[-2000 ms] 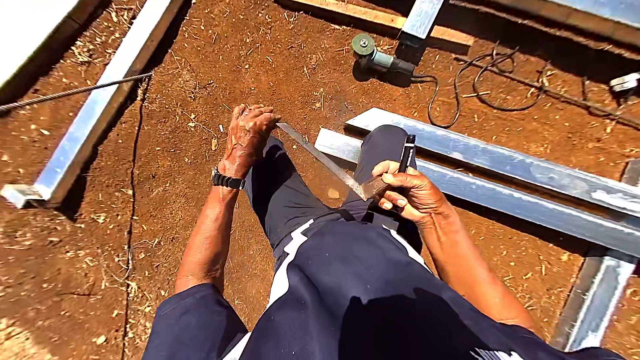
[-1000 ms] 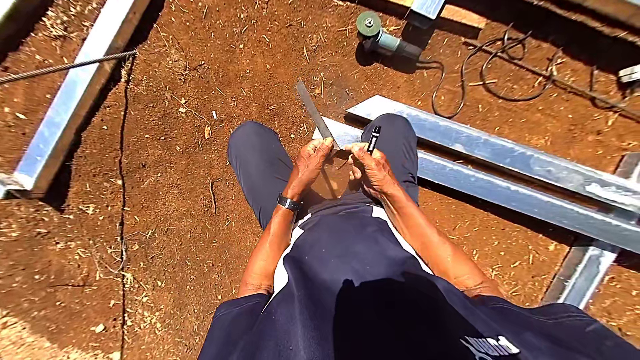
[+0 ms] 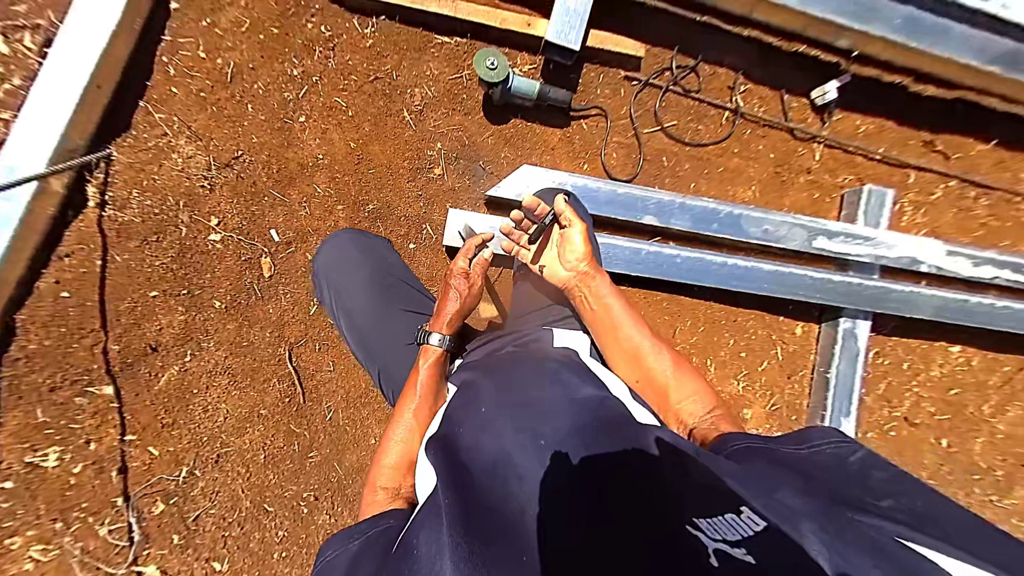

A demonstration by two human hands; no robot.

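My left hand [image 3: 466,284], a dark watch on its wrist, grips a thin metal square [image 3: 494,294] seen nearly edge-on; much of the tool is hidden by the hand. Palm up, my right hand [image 3: 562,244] holds a black marker [image 3: 543,227] between thumb and fingers, above my right knee. Beneath the hands lies the end of a galvanized steel tube [image 3: 680,268], running off to the right. Beside it is a second steel tube [image 3: 680,206] with an angled end.
Beyond the tubes, an angle grinder [image 3: 522,90] with a green disc lies on the soil, its black cord [image 3: 640,132] looped rightward. A crosswise steel tube [image 3: 842,368] runs under the two tubes. Another long metal tube [image 3: 56,96] lies at left, with a steel rod [image 3: 56,170] across it.
The square was first stretched between both hands, then upright near them; now it is low in my left hand. My right hand has turned palm up with the marker.
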